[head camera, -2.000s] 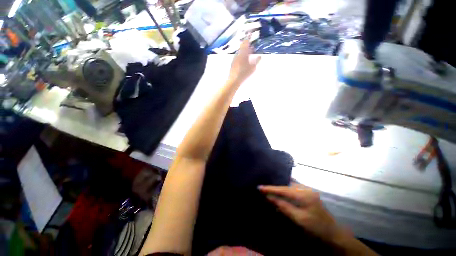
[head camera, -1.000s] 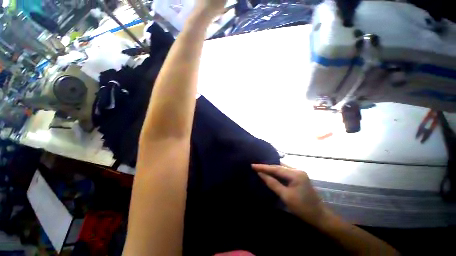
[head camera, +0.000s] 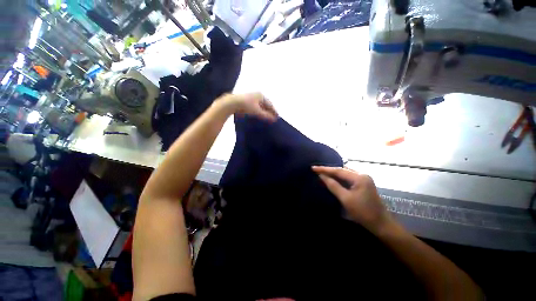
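Observation:
A black garment panel (head camera: 282, 147) lies over the front table edge and runs down toward my lap, where it merges with my dark top. My left hand (head camera: 255, 107) is at the panel's upper left corner with its fingers curled on the cloth. My right hand (head camera: 358, 191) is at the panel's right side, thumb and fingertips together on the cloth. The lockstitch sewing machine (head camera: 464, 53) is at the upper right, its needle area washed out by glare.
More dark cloth (head camera: 203, 88) is heaped at the left, beside another sewing machine (head camera: 126, 94). Orange-handled snips (head camera: 518, 130) lie at the right edge. A small orange piece (head camera: 395, 141) lies on the white table. A table ruler (head camera: 435, 210) runs along the front edge.
My left hand has come back from the far side of the table to the panel's upper corner, with the fingers now curled. My right hand has stayed on the cloth.

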